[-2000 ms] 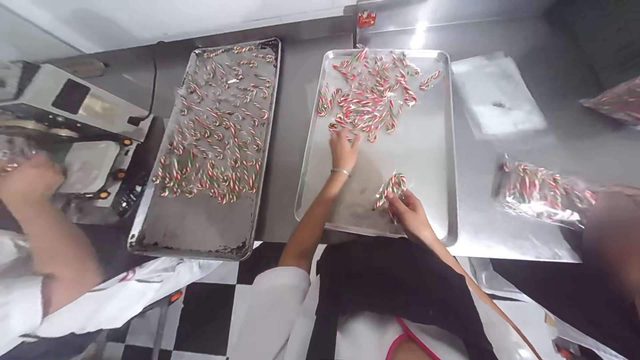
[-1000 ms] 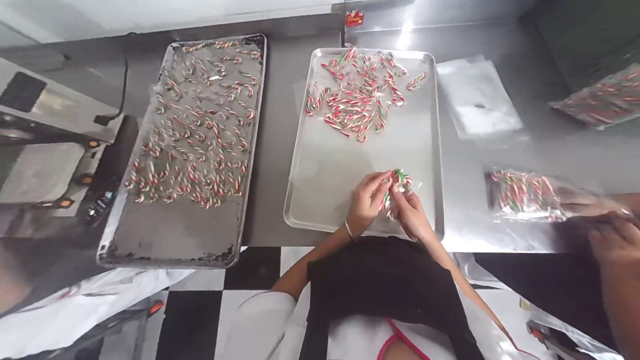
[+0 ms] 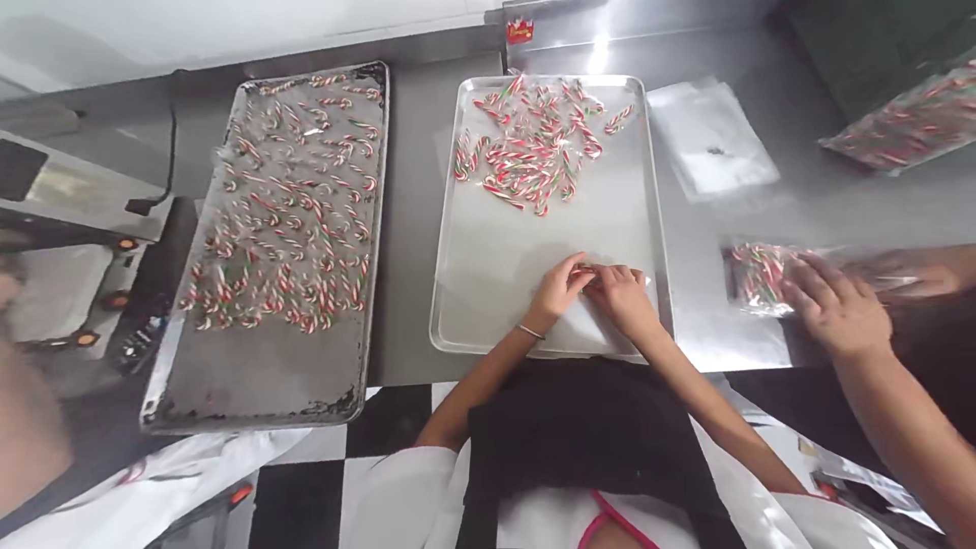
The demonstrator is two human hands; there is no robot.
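My left hand (image 3: pixel 559 290) and my right hand (image 3: pixel 621 295) meet over the near part of an aluminum sheet tray (image 3: pixel 503 305). Between their fingertips they hold a small bunch of candy canes (image 3: pixel 585 268), mostly covered by the fingers. A loose pile of red, white and green candy canes (image 3: pixel 534 156) lies at the far end of the same tray, some of them seemingly in clear wrap. My left wrist wears a thin bracelet.
A darker, worn tray (image 3: pixel 267 374) with many candy canes stands left, beside a machine (image 3: pixel 84 191). Clear plastic bags (image 3: pixel 717 141) lie right of my tray. Farther right, a co-worker's hand (image 3: pixel 839 305) touches a bag of candy canes (image 3: pixel 762 278); another filled bag (image 3: pixel 915 118) is behind.
My left hand has come from the pile to join my right hand at the tray's near part. The candy canes, earlier in plain sight at my right hand, are now mostly covered by my fingers.
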